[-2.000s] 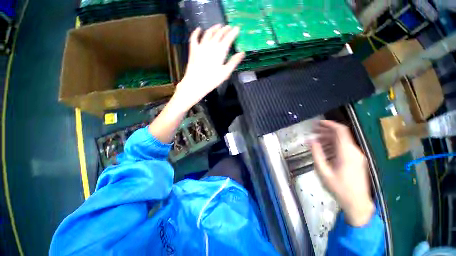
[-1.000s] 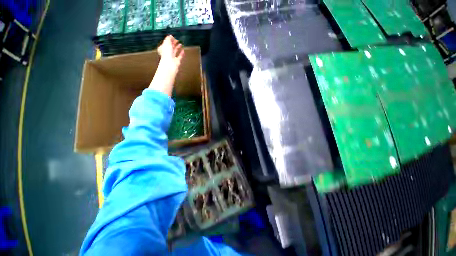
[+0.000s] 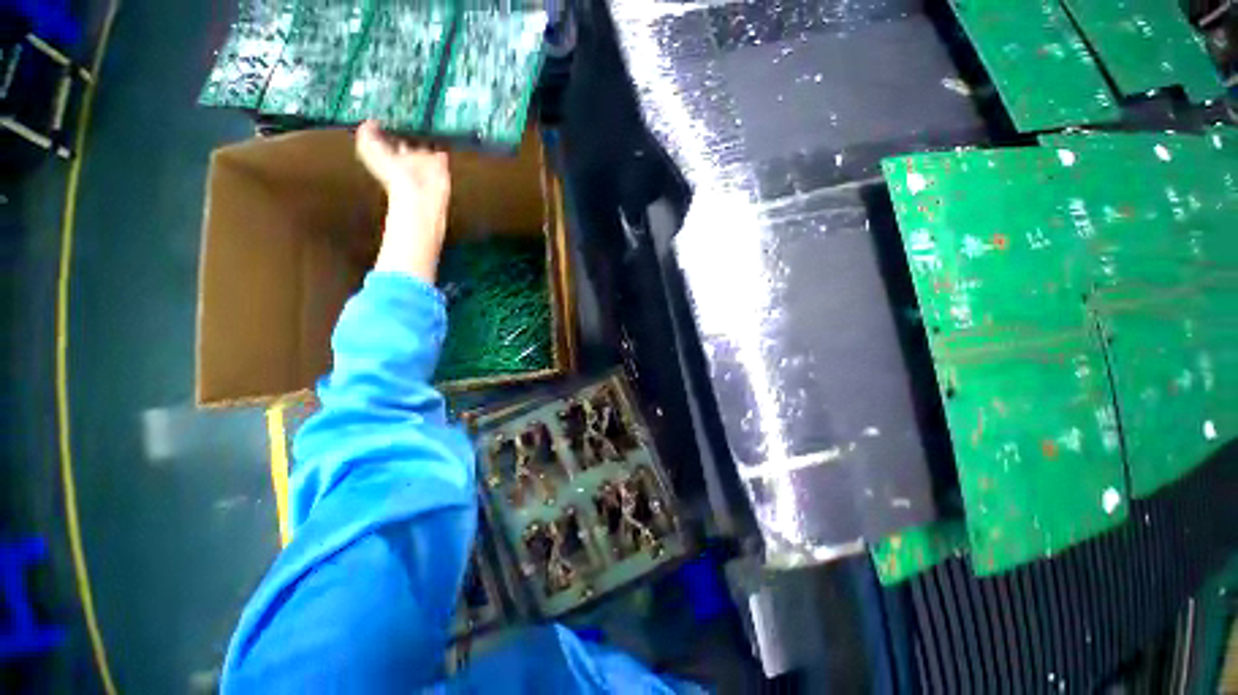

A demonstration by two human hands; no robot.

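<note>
A board panel [image 3: 387, 65] of several joined green boards crowded with silvery parts is at the top left, above the cardboard box. My left hand [image 3: 407, 170] grips its near edge, with the thumb on top and the other fingers partly hidden. The panel looks tilted, and its far edge is cut off by the picture's rim. My right hand is not in view.
An open cardboard box [image 3: 258, 272] holds green scraps [image 3: 496, 312]. Grey carrier fixtures [image 3: 577, 489] lie below it. Shiny black trays [image 3: 828, 285] stand in the middle. Plain green board sheets [image 3: 1018, 367] and a ribbed black rack [image 3: 1073, 625] are at right.
The view has swung left and forward from the conveyor. My left hand has reached over the box to the panel and taken hold of its edge. My right hand has left the picture.
</note>
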